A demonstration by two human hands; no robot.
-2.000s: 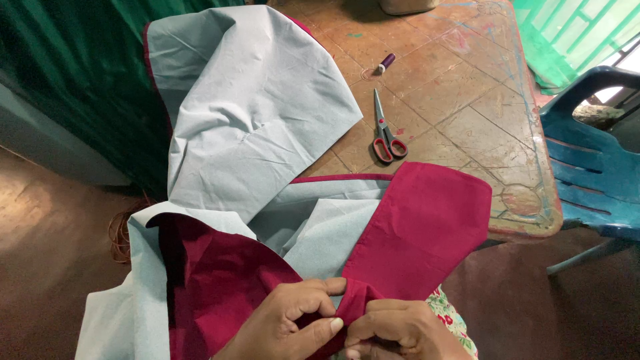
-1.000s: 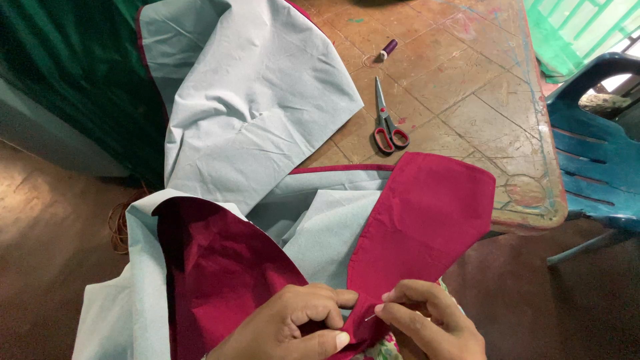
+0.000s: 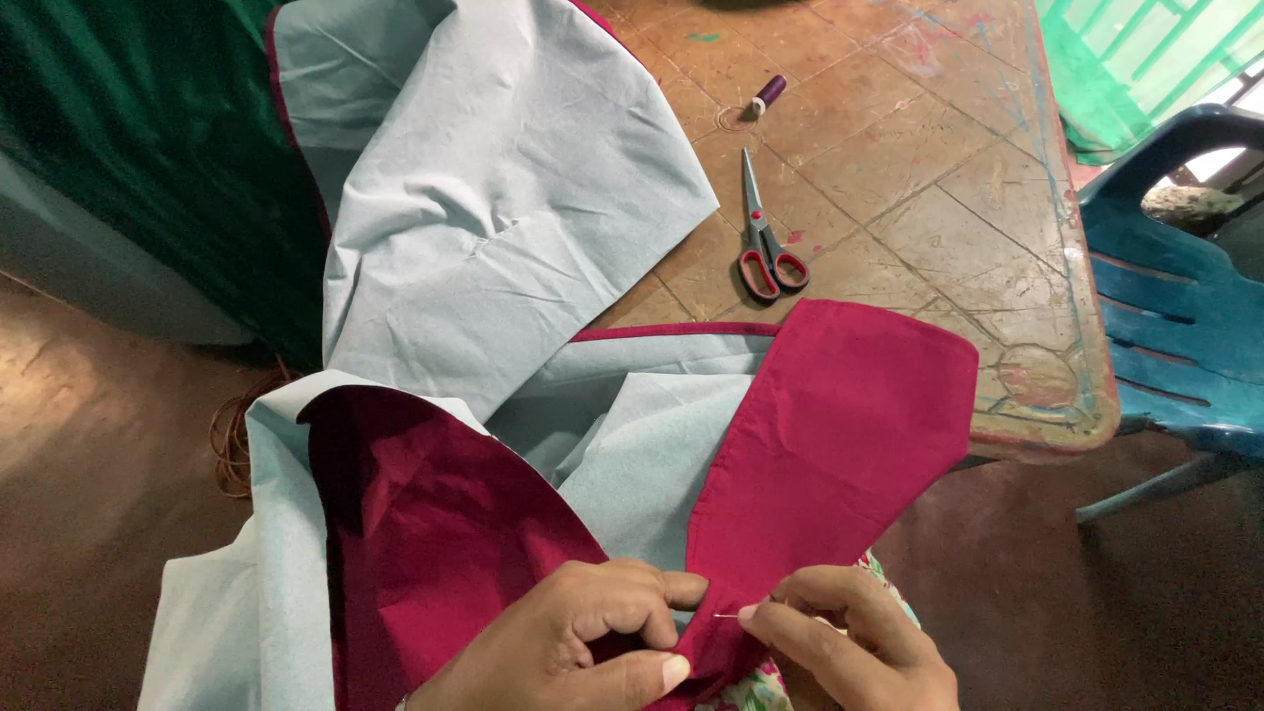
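Observation:
My left hand (image 3: 583, 632) pinches the folded edge of a crimson fabric band (image 3: 839, 425), thumb in front and fingers behind. Just to its right, my right hand (image 3: 849, 632) holds a sewing needle (image 3: 726, 616) between thumb and forefinger, its tip pointing left over the crimson cloth. The band is joined to pale blue-grey fabric (image 3: 494, 197) with crimson edging, which drapes over the table and down in front of me. Another crimson panel (image 3: 434, 533) lies folded at lower left. Any thread on the needle is too fine to make out.
On the tiled-pattern table (image 3: 948, 257) lie black-and-red scissors (image 3: 763, 237), blades pointing away, and a spool of purple thread (image 3: 768, 96). A blue plastic chair (image 3: 1175, 306) stands at the right. Dark green cloth (image 3: 128, 148) hangs at the left, near coiled cord (image 3: 232, 434) on the floor.
Two seconds ago both hands were close together on the crimson edge. My right hand has since moved right, and the needle now shows in its fingers. My left hand keeps its pinch.

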